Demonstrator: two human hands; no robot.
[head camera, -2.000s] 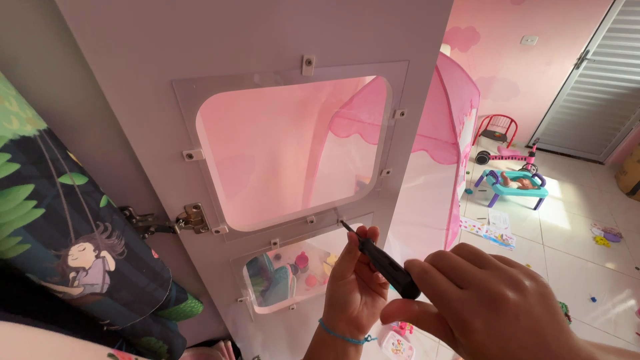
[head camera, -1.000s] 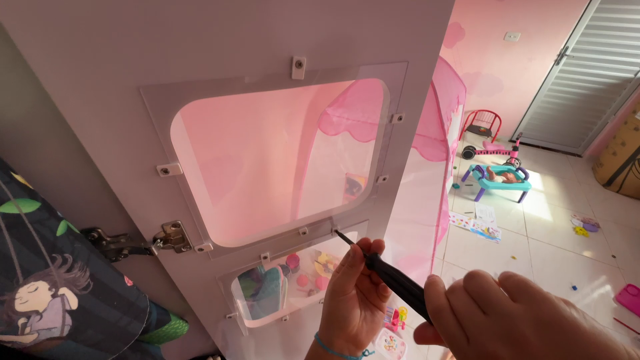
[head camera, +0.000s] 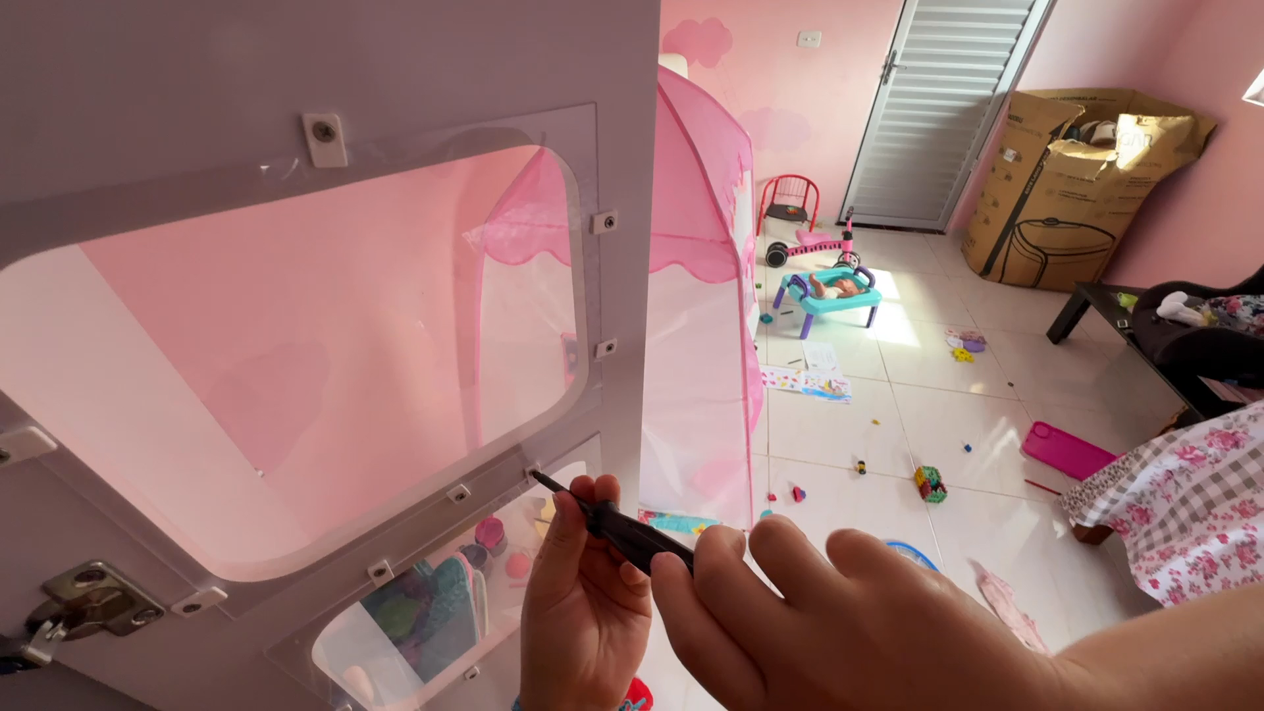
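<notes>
My right hand (head camera: 820, 617) grips the handle of a black screwdriver (head camera: 632, 536). Around its front end, near the shank, are the fingers of my left hand (head camera: 588, 592). The tip meets a small white retaining clip (head camera: 531, 474) on the cabinet door (head camera: 627, 395), just below the larger window. Similar clips with screws, such as one at the top (head camera: 325, 140), sit around the clear plastic pane (head camera: 296, 346). A smaller window is set beneath it. At the lower left a metal concealed hinge (head camera: 99, 597) joins the door.
Behind the door stands a pink play tent (head camera: 696, 178). Small toys and papers lie on the tiled floor (head camera: 918, 395), near a turquoise doll bed (head camera: 829, 296) and a pink ride-on toy (head camera: 815, 242). A big cardboard box (head camera: 1066, 197) and a dark bench (head camera: 1145, 336) are at the right.
The screwdriver tip stays at the lower edge of the larger window, with both hands still on the tool. The view has shifted right, bringing the cardboard box and bench into sight.
</notes>
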